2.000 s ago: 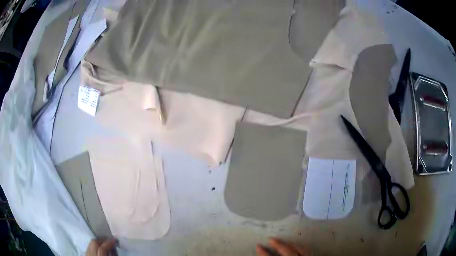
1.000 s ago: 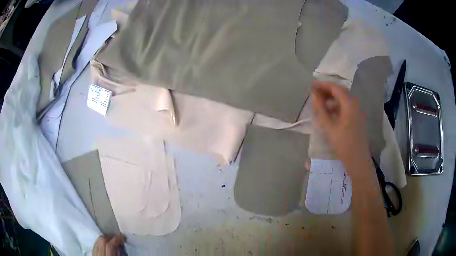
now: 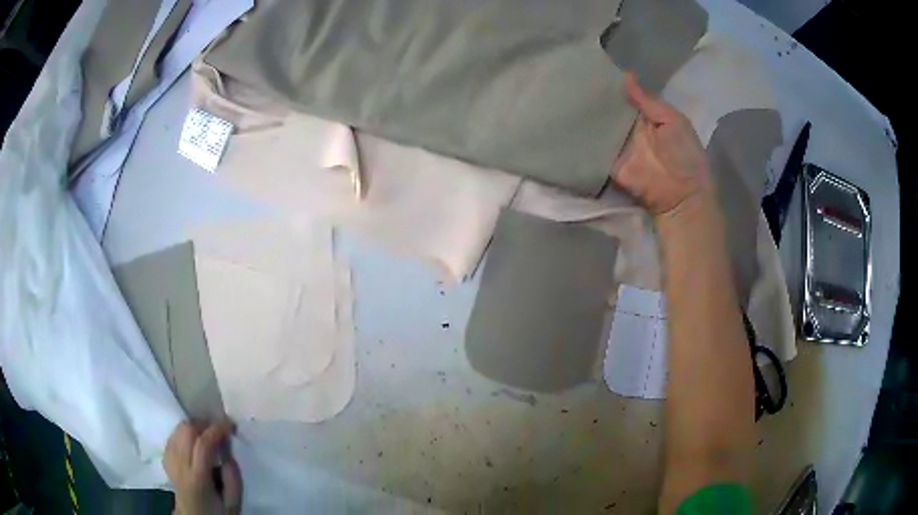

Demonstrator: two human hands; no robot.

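Note:
My left hand is at the bottom left, its fingers closed on the edge of the white interfacing. A sheer white part spreads right of the hand. My right hand grips the right edge of the large grey panel near its lower corner; some fingertips are hidden. The grey pocket piece lies flat at centre right. The white pocket template lies beside it, partly covered by my right forearm. The black scissors show only in part behind that forearm.
Pale pink pieces lie beside a grey rounded piece at left. Pale pink cloth lies under the panel. A paper label is upper left, a shiny iron rest at right, and a pointed metal tip at bottom right.
My right hand has come up from the bottom edge and taken hold of the panel's edge. The table things sit higher in view. A sheer white part now shows right of my left hand.

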